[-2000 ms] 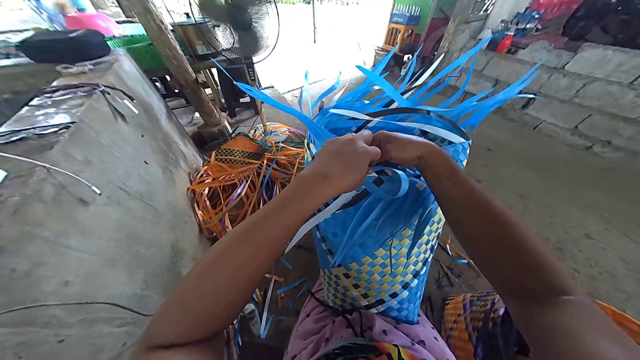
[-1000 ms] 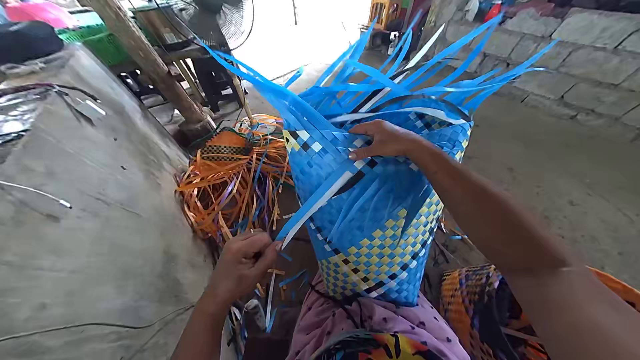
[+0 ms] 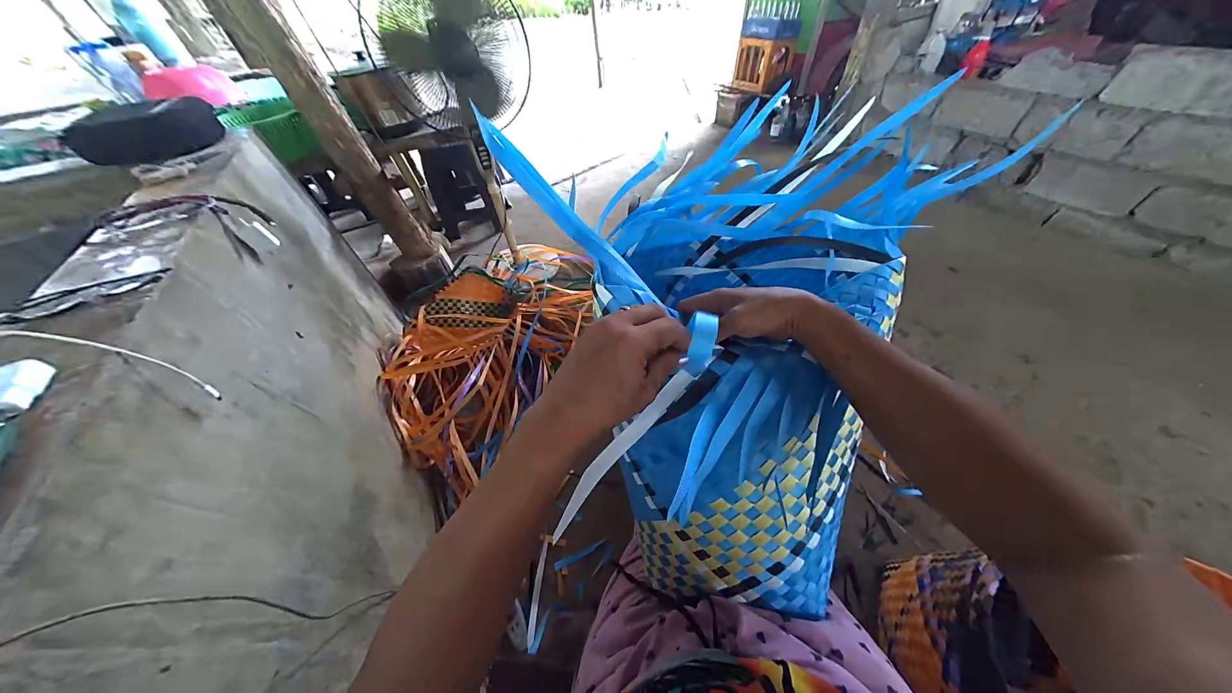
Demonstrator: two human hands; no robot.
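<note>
A woven plastic-strap basket (image 3: 760,539) in blue, yellow, white and black stands upright on my lap, with loose blue straps (image 3: 770,192) fanning out from its top. At the near rim, my left hand (image 3: 630,361) pinches a blue strap (image 3: 704,339) that curls up in a short loop. Close beside it, my right hand (image 3: 756,313) rests on the rim with its fingertips at the same spot; whether it grips a strap is hidden. A white strap (image 3: 626,448) hangs down to the left from below my left hand, and cut-looking blue ends droop over the basket's front.
Orange straps and a partly woven piece (image 3: 472,356) lie to the left, beside a concrete ledge (image 3: 250,462). An orange and dark woven basket (image 3: 938,616) is at the lower right. Farther off are a fan (image 3: 462,58), a wooden post (image 3: 337,135) and a block wall (image 3: 1088,154).
My left hand has moved up from the lower left, where it held the end of a strap, to the rim beside my right hand. A blue strap now loops up between them.
</note>
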